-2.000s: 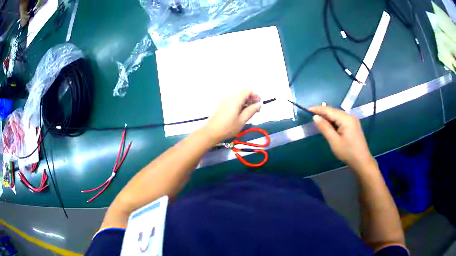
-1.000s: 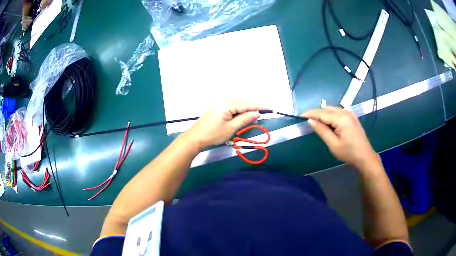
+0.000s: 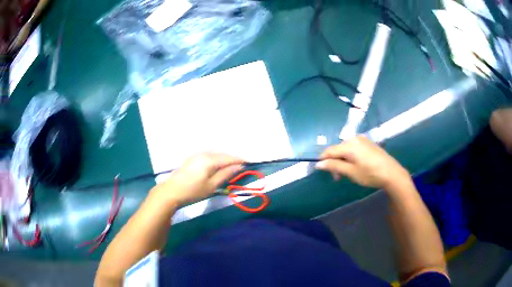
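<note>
A thin black sleeving line (image 3: 280, 161) runs between my two hands, over the lower edge of the white sheet (image 3: 216, 120). My left hand (image 3: 209, 175) pinches it near the sheet's lower edge, and the line continues left toward the black coil (image 3: 56, 148). My right hand (image 3: 356, 161) pinches it near its right part; the end is hidden in the fingers. Red-handled scissors (image 3: 248, 191) lie just below and right of my left hand, on the long pale measuring strip (image 3: 415, 115). The picture is blurred.
Clear plastic bags (image 3: 179, 47) lie at the far side. Red wires (image 3: 111, 216) lie at the left. Black cables with white bands (image 3: 331, 81) and a slanted white strip (image 3: 370, 78) lie at the right. Part of another person's arm (image 3: 501, 126) shows at the right edge.
The view has shifted, so the bench things sit lower and further left. My hands first closed the gap between them, and now are wider apart with the black line stretched between them.
</note>
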